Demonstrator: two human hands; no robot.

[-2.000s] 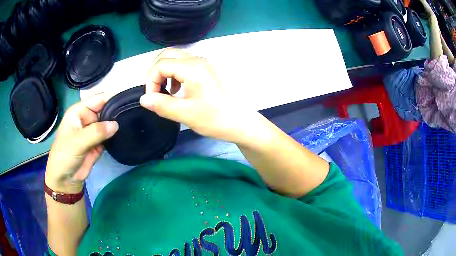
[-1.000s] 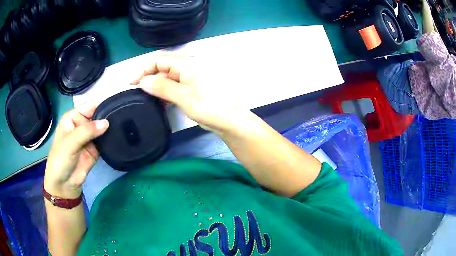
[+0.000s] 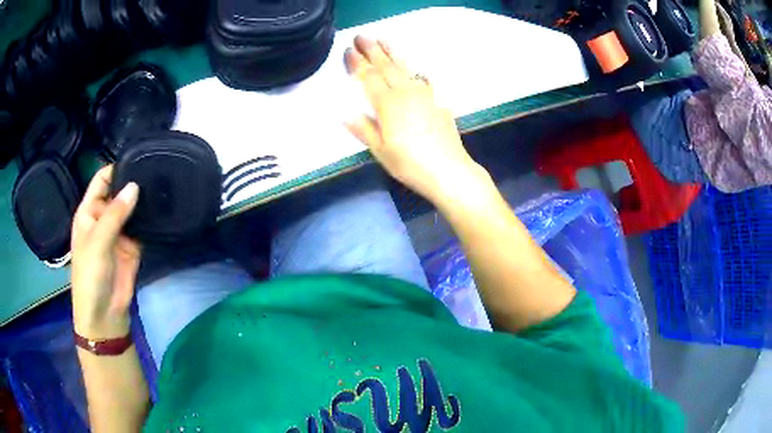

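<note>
My left hand [image 3: 106, 245] holds a black rounded-square shell [image 3: 169, 188] by its left edge, over the near table edge. My right hand [image 3: 406, 123] lies with its fingers spread on the white backing sheet [image 3: 499, 63] and holds nothing that I can see. Several thin black curved strips [image 3: 250, 175] show on the near left part of the sheet, just right of the held shell. The shell covers part of the sheet's left end. A stack of black shells [image 3: 271, 42] stands at the sheet's far side.
Loose black shells [image 3: 46, 203] lie at the left, below a row of nested shells [image 3: 102, 38]. Black pieces with an orange tag [image 3: 607, 52] stand far right. A red stool [image 3: 584, 152], blue-lined crate [image 3: 550, 228] and blue basket [image 3: 711, 279] are below. A person's sleeve [image 3: 745, 127] shows right.
My right hand has left the shell's rim and moved right onto the sheet, its fingers now spread. The shell has moved up and left in my left hand. The black strips on the sheet have become visible.
</note>
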